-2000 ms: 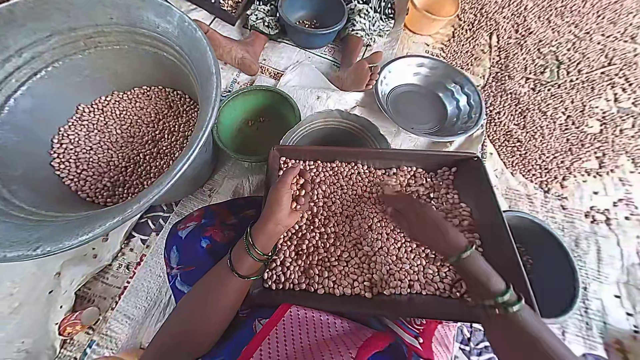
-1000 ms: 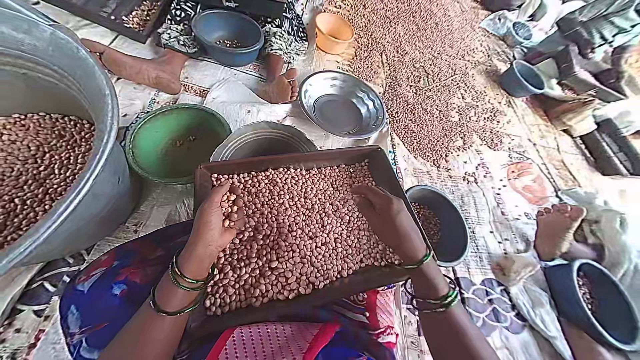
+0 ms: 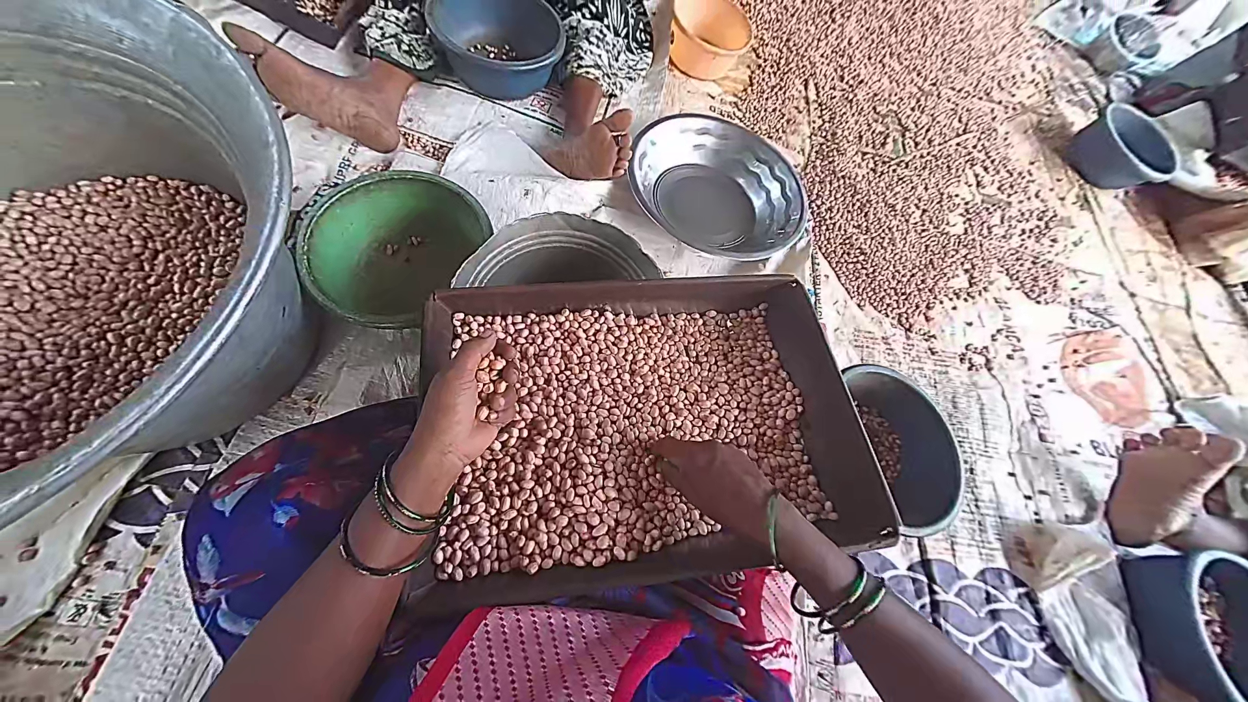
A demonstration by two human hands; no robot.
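A dark rectangular tray [image 3: 853, 439] rests on my lap, spread with pinkish-brown nuts or beans [image 3: 585, 429]. Over its left side, my left hand [image 3: 468, 405] is curled around several of these nuts, which show between thumb and fingers. My right hand [image 3: 717, 483] reaches into the right part of the tray, fingertips down among the nuts; whether it grips any is hidden.
At the left stands a large metal tub [image 3: 263, 292] of nuts. Beyond the tray are a green basin [image 3: 390, 244], a grey basin [image 3: 556, 255] and a steel bowl [image 3: 717, 185]. A dark bowl [image 3: 916, 439] sits at right. Other people's bare feet [image 3: 336, 97] and a heap of nuts [image 3: 916, 156] lie farther out.
My right hand has moved from the tray's right side toward its lower middle since one second ago. My left hand stays at the left side with nuts in it.
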